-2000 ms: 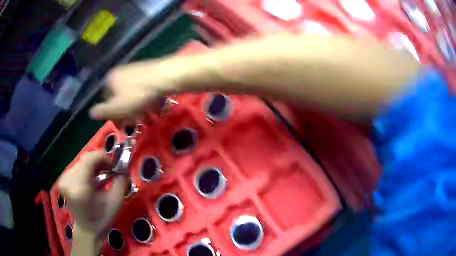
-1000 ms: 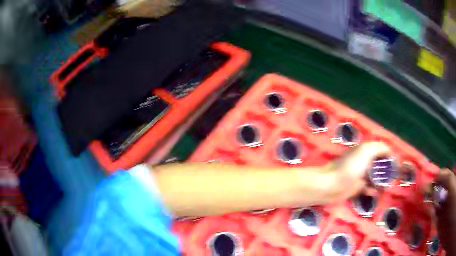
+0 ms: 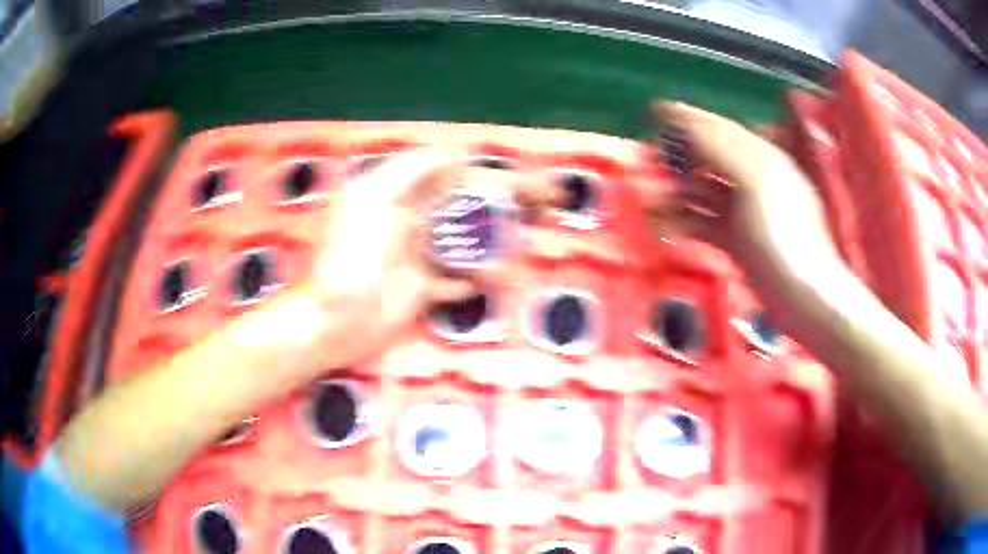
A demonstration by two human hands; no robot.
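Observation:
My left hand [image 3: 374,233] holds a round strapless smartwatch [image 3: 466,229] over the red foam tray [image 3: 477,504]. Its screen is lit purple with white lines. My right hand [image 3: 726,162] is blurred above the tray's back right part, with a dark round smartwatch [image 3: 676,149] at its fingers. Most watches in the tray pockets show dark round faces, such as one in the middle [image 3: 564,319]. Three in a nearer row have bright, whitish faces, one of them at the centre [image 3: 556,435]. My forearms hide some pockets.
A raised red tray stack [image 3: 921,195] stands at the right, with silvery discs at its edge. A red tray edge [image 3: 103,292] with dark contents is at the left. The dark green bench surface [image 3: 433,70] shows behind the tray.
The view has swung to the left hand's side and back, so the tray is now centred. My left hand still holds the lit watch. My right hand is now fully in view.

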